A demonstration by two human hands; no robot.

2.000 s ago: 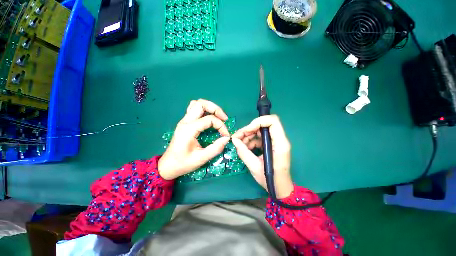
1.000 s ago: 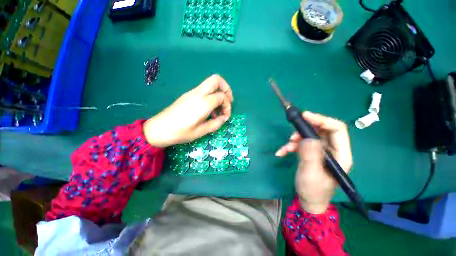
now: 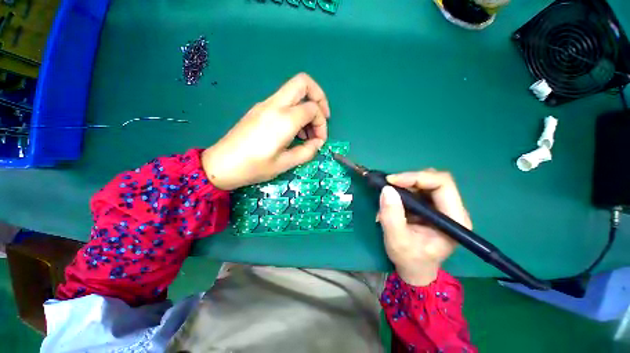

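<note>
The green PCB panel (image 3: 297,207) lies flat on the mat near the front edge. My left hand (image 3: 276,134) is over its upper left part, thumb and finger pinched together at the panel's upper edge; whatever is between the fingertips is too small to tell. My right hand (image 3: 425,220) holds the black soldering iron (image 3: 456,233) like a pen. The iron's tip is at the panel's upper right, close to my left fingertips; I cannot tell if it touches. A pile of tiny dark components (image 3: 195,61) lies at the upper left. Solder wire (image 3: 155,120) lies left of my left hand.
A blue bin (image 3: 68,83) with circuit boards stands at left. A second green panel (image 3: 307,3) and a round tub (image 3: 470,15) are cut off at the top. At right are a black fan (image 3: 570,52), white tube pieces (image 3: 535,158) and a black box (image 3: 612,162).
My hands have parted from their earlier pinch together. My right hand has gripped the iron like a pen and brought its tip to the panel. The camera view has shifted, moving the far objects up.
</note>
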